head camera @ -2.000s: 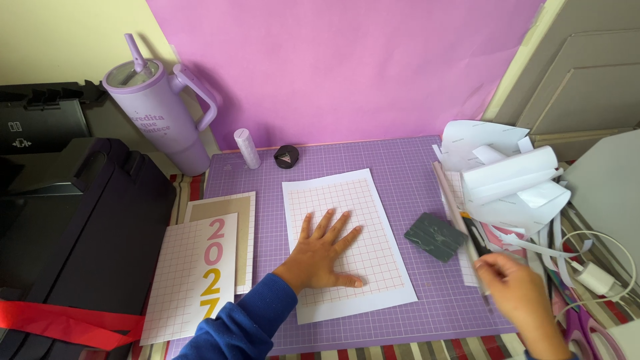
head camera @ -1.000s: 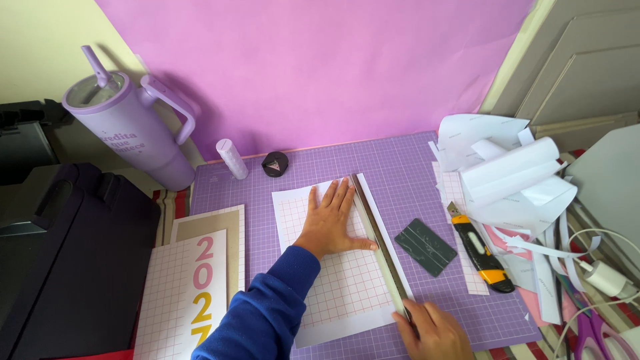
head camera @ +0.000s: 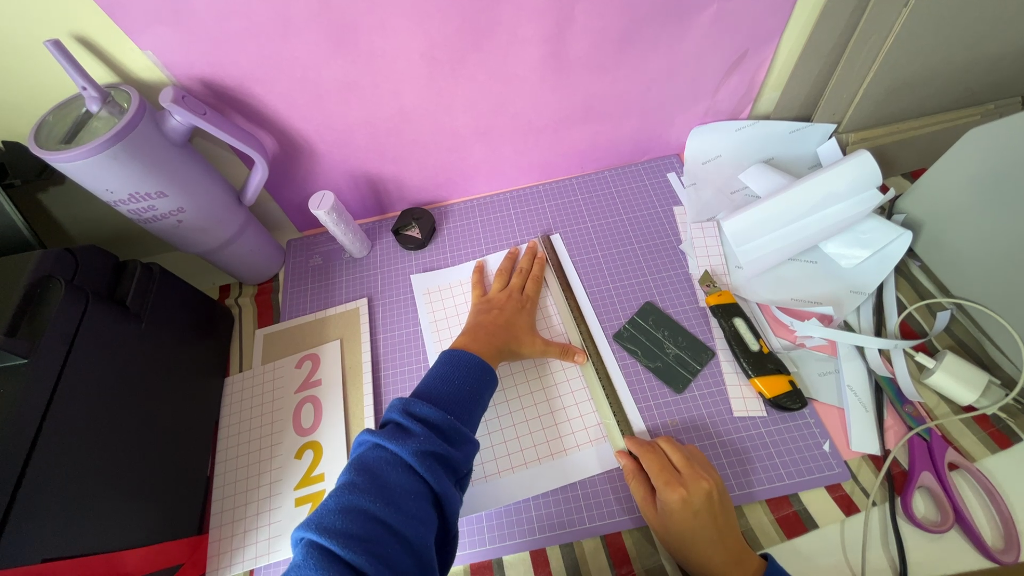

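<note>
A white sheet with a red printed grid lies on the purple cutting mat. My left hand presses flat on it, fingers spread, the thumb reaching the ruler. A long ruler runs along the sheet's right side, with a white margin showing beyond it. The ruler's near end is gripped by my right hand. A dark green squeegee card lies to the right. Beyond it is a yellow and black utility knife, lying on a gridded paper strip.
At left are a printed cover sheet, a grey board and a black printer-like machine. Behind stand a purple tumbler, a small tube and a black corner punch. Paper scraps, a charger and scissors crowd the right.
My right hand has moved from the right-hand scraps to the ruler, which now lies along the sheet. The utility knife has come into plain sight on the right. My left hand stays on the sheet.
</note>
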